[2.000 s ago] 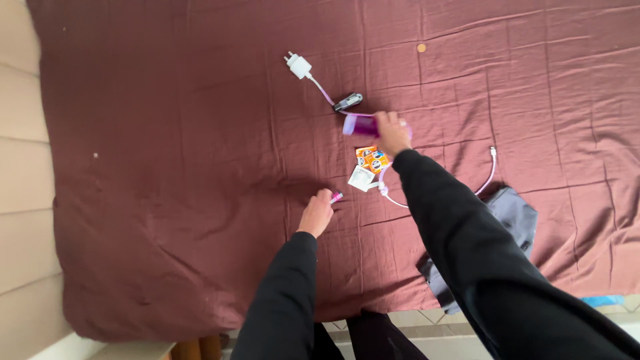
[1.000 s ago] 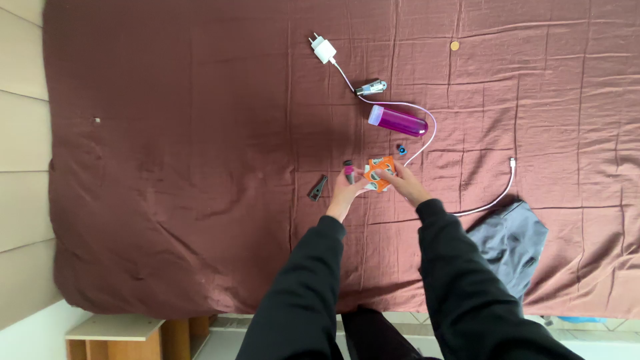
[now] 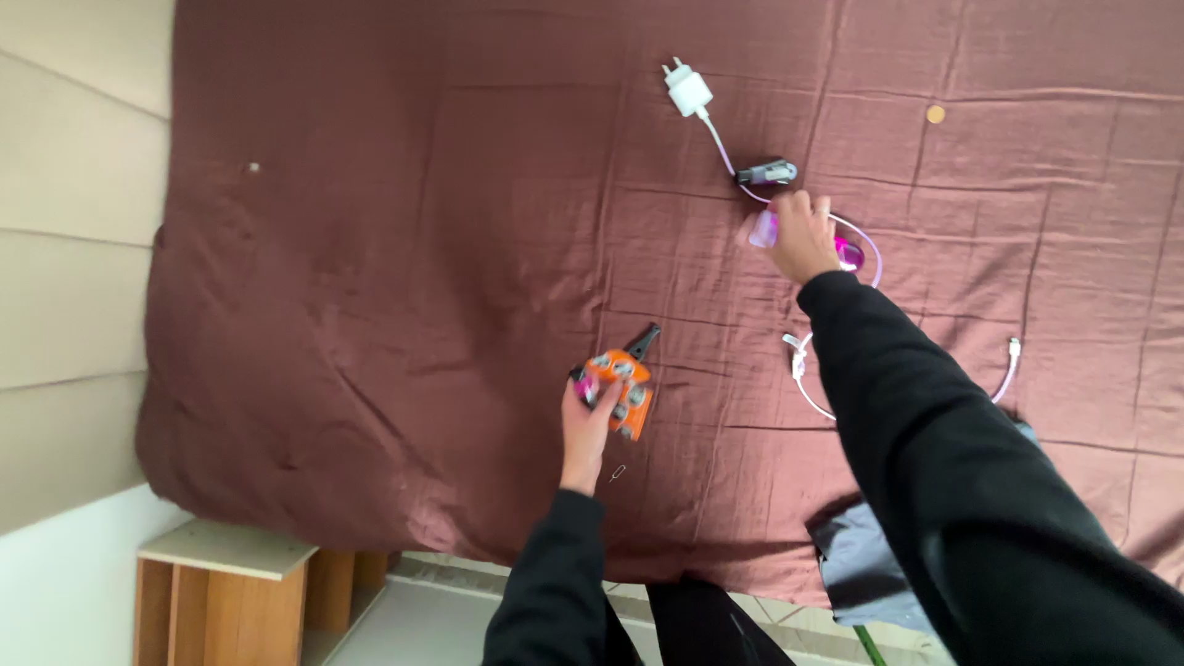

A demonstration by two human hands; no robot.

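My left hand (image 3: 588, 421) holds orange printed packets (image 3: 629, 393) and a small pink and dark item (image 3: 585, 385) over the brown bedsheet (image 3: 370, 277). Beyond the packets lies a black clip-like item (image 3: 644, 342). A small metal wire pin (image 3: 618, 473) rests on the sheet just right of my left wrist. My right hand (image 3: 803, 236) is closed around a purple cylindrical container (image 3: 849, 254) with a pale lilac cap. A white charger plug (image 3: 689, 90) lies farther off with its cable (image 3: 717, 139) running beneath a grey and black metallic item (image 3: 770, 173).
A coin-like disc (image 3: 935, 114) lies at the upper right. Grey folded cloth (image 3: 865, 564) sits at the near right edge, partly under my right sleeve. The cable's end connector (image 3: 1015, 348) is at the right. A wooden shelf unit (image 3: 236, 601) stands beyond the near left edge.
Both hands were together at the packets a second ago. Now my left hand has them farther left, and my right hand has moved away and taken hold of the purple container.
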